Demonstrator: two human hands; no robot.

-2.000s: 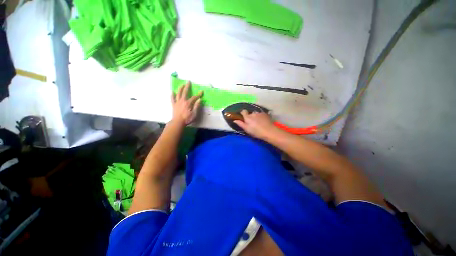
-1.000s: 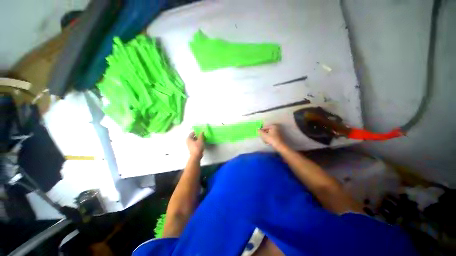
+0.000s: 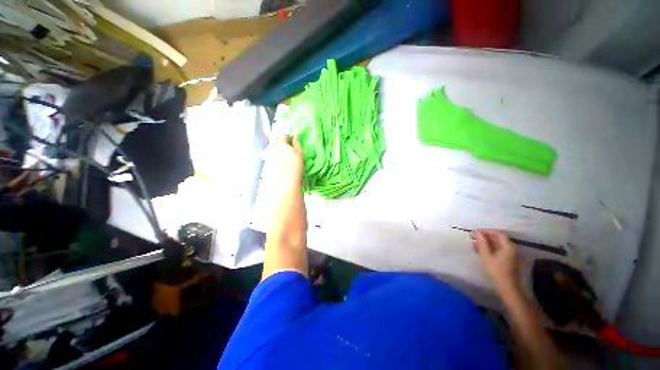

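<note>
The large fanned heap of bright green fabric pieces lies on the left part of the white table. My left hand is at the heap's left edge, its fingers against pale, overexposed green cloth; whether it grips a piece cannot be told. My right hand is over the table's near side by a dark streak, fingers loosely bent, with no cloth seen in it. The dark iron rests to its right, tilted in view, with an orange-red sleeve. A flat stack of green panels lies at the far side.
Long grey and blue padded boards lie beyond the heap. A red object stands behind the table. Two dark streaks mark the cover near the iron. Dark equipment and scraps crowd the left.
The view has swung left. The green piece held between both hands is no longer seen there. My left hand has moved to the heap; my right hand has let go and stays near the iron.
</note>
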